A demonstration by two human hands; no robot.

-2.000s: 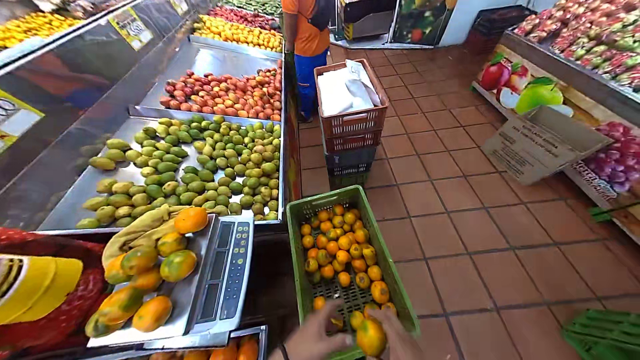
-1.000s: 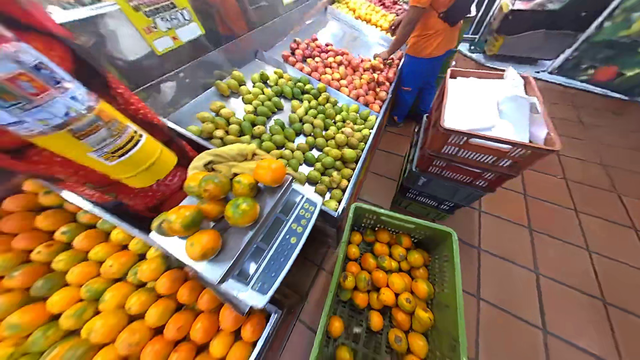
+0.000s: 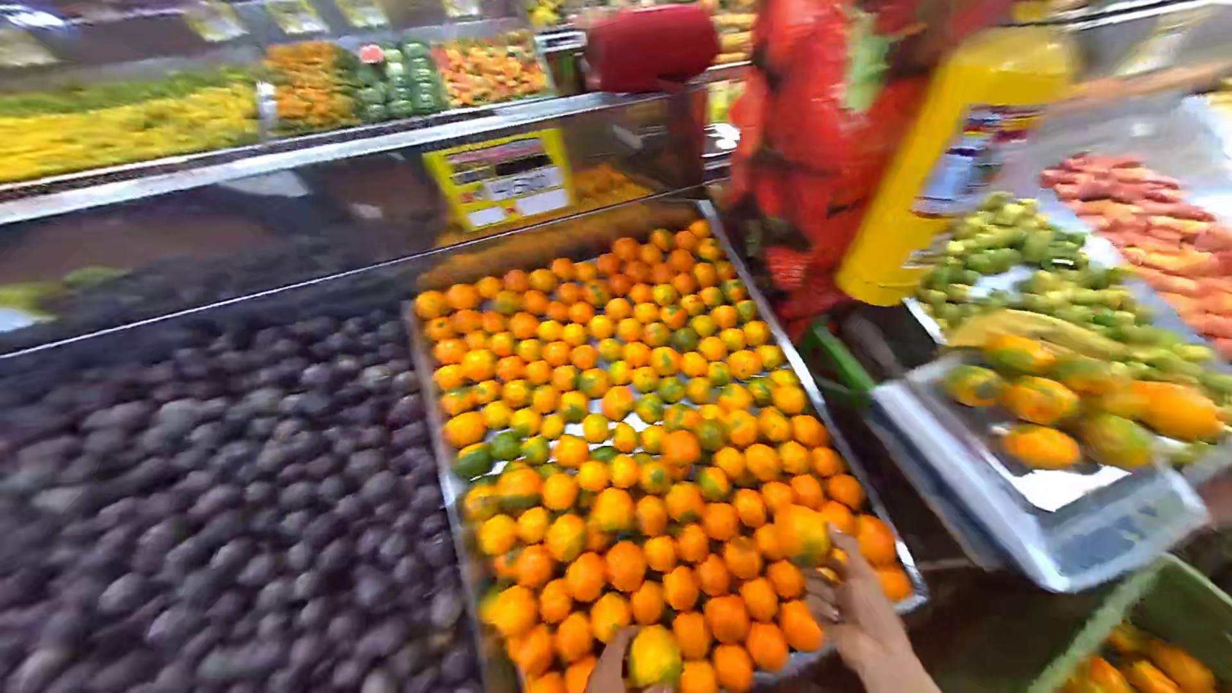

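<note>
My right hand [image 3: 852,602] is over the lower right of a metal display tray [image 3: 813,380] full of orange and green round fruits, with its fingers around an orange fruit [image 3: 802,534]. At the tray's near edge my left hand [image 3: 616,669], partly cut off by the frame, holds a yellow-green fruit [image 3: 655,656]. The fruits look like tangerines or a similar kind; blur hides their exact kind. Right of the tray, a digital scale [image 3: 1049,539] bears several larger orange-green fruits [image 3: 1044,399].
Dark purple fruits [image 3: 241,500] fill the bin on the left. A green plastic crate [image 3: 1107,616] with orange fruits stands at the lower right. A yellow bottle [image 3: 948,173] and red mesh bags [image 3: 818,144] hang beyond the tray. Green fruits [image 3: 1020,255] lie behind the scale.
The view has swung far left from the green crate to the display tray. Two seconds ago my hands were at the crate with a fruit; now they are over the tray, each with a fruit.
</note>
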